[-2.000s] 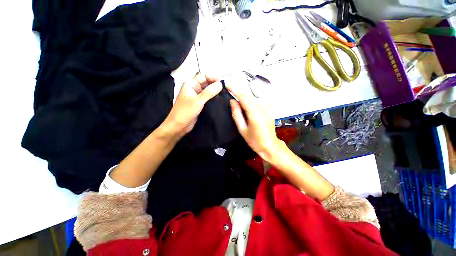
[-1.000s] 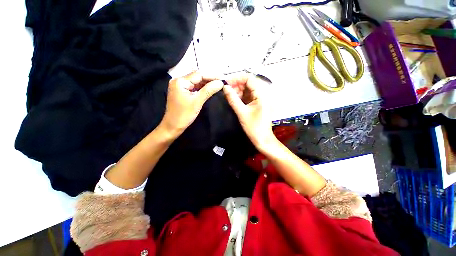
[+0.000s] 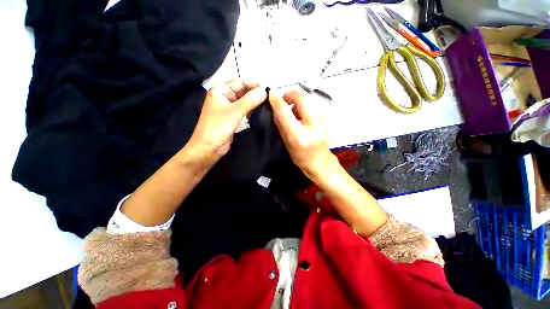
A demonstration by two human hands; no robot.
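The black garment (image 3: 120, 114) covers the left of the table and hangs over my lap. My left hand (image 3: 224, 114) pinches its narrow edge between thumb and fingers. My right hand (image 3: 298, 124) pinches the same edge just to the right, the fingertips almost touching. A small dark folded bit of cloth (image 3: 268, 90) shows between the fingertips. A small white label (image 3: 263, 181) lies on the black cloth below the hands. Small snips (image 3: 316, 92) lie on the table just beyond my right hand, partly hidden.
Yellow-handled shears (image 3: 412, 78) lie at the right, beside an orange-handled tool (image 3: 416, 42) and a blue stick (image 3: 420, 33). A purple box (image 3: 479, 81) stands at the table's right end. Thread scraps (image 3: 427, 151) and a blue crate (image 3: 509, 241) are below.
The view has shifted slightly, so the tools sit further right. Both hands still pinch the edge. My right fingers are more curled, and more of the snips shows than one second ago.
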